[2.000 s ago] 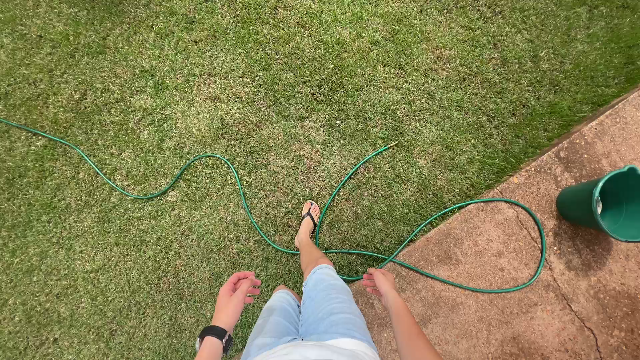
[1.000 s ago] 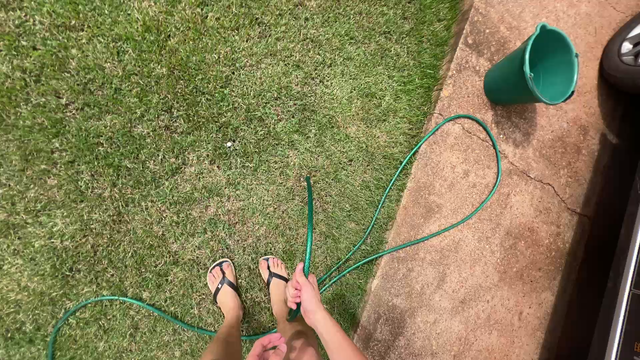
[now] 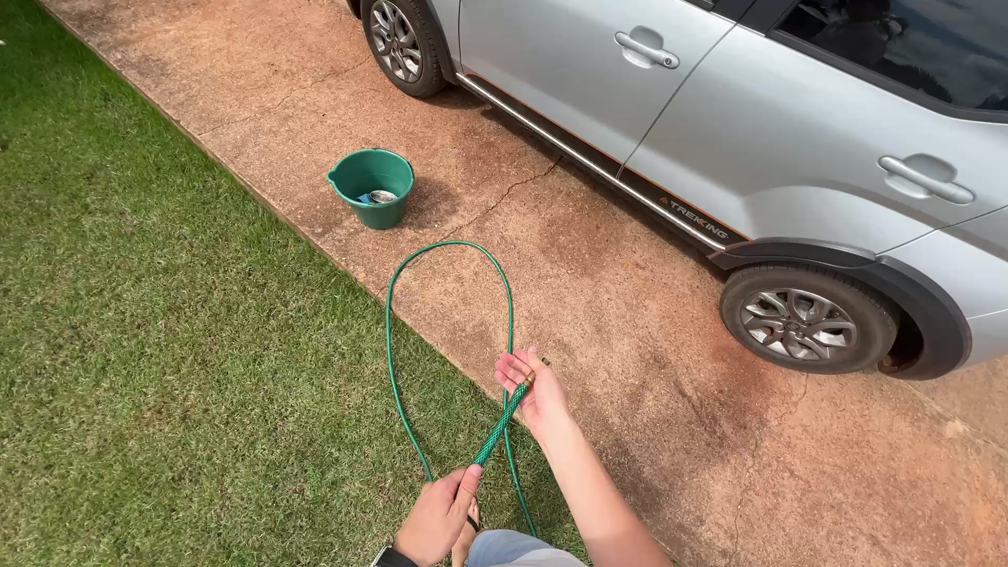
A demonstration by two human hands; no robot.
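My left hand [image 3: 439, 508] is closed around a green garden hose [image 3: 498, 429] a little below its end. The hose end has a brass-coloured fitting [image 3: 529, 379], and it lies against the palm of my right hand [image 3: 535, 387], whose fingers are partly spread. Whether the right hand grips the fitting cannot be told. Beyond my hands the rest of the hose makes a loop over the grass and the concrete. Past the loop, a green plastic bucket [image 3: 380, 214] stands upright on the concrete with small things inside, one of them blue.
A silver car [image 3: 563, 87] stands along the right, its rear wheel [image 3: 803, 323] nearer to me than its front wheel [image 3: 400, 43]. Cracked reddish concrete [image 3: 598, 315] lies between the car and the lawn [image 3: 236, 378], which has a straight edge.
The hose end lay on the grass at first; the right hand then took hold of the hose. Now the left hand holds it and its end is at the right hand. The view has swung towards the car.
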